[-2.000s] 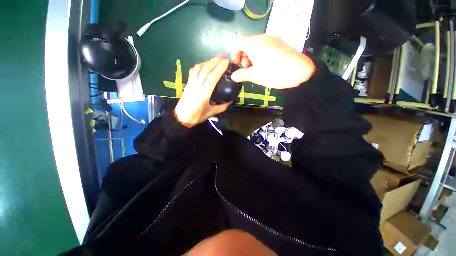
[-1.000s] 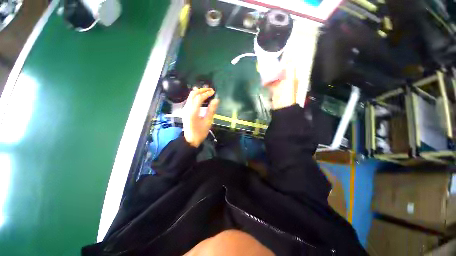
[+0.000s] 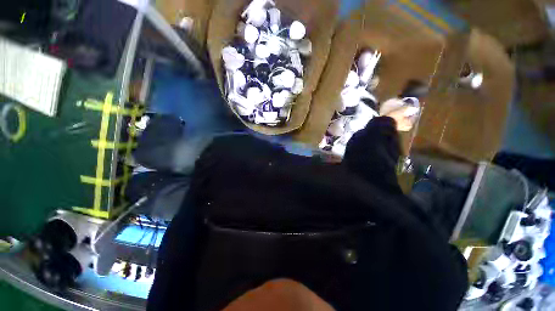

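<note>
My right hand (image 3: 397,114) is small and blurred at the right of centre, over an open brown carton (image 3: 453,100). It holds a security camera (image 3: 412,104), whose white rim shows at the fingertips with a dark part above it. Its lower side is hidden by the hand. White-and-black camera units (image 3: 353,103) lie heaped in this carton, just left of my hand. My left hand is not in view.
A second open carton (image 3: 319,67) full of white-and-black units (image 3: 265,67) stands to the left. The green mat (image 3: 55,152) bears yellow tape strips (image 3: 104,143), a tape roll (image 3: 13,120) and a keyboard (image 3: 30,76). Black camera heads (image 3: 58,252) sit lower left. More units (image 3: 520,249) are lower right.
The view has swung from the bench to the cartons. My right hand, with the camera, has moved from above the mat to over a carton. My left hand has left the picture.
</note>
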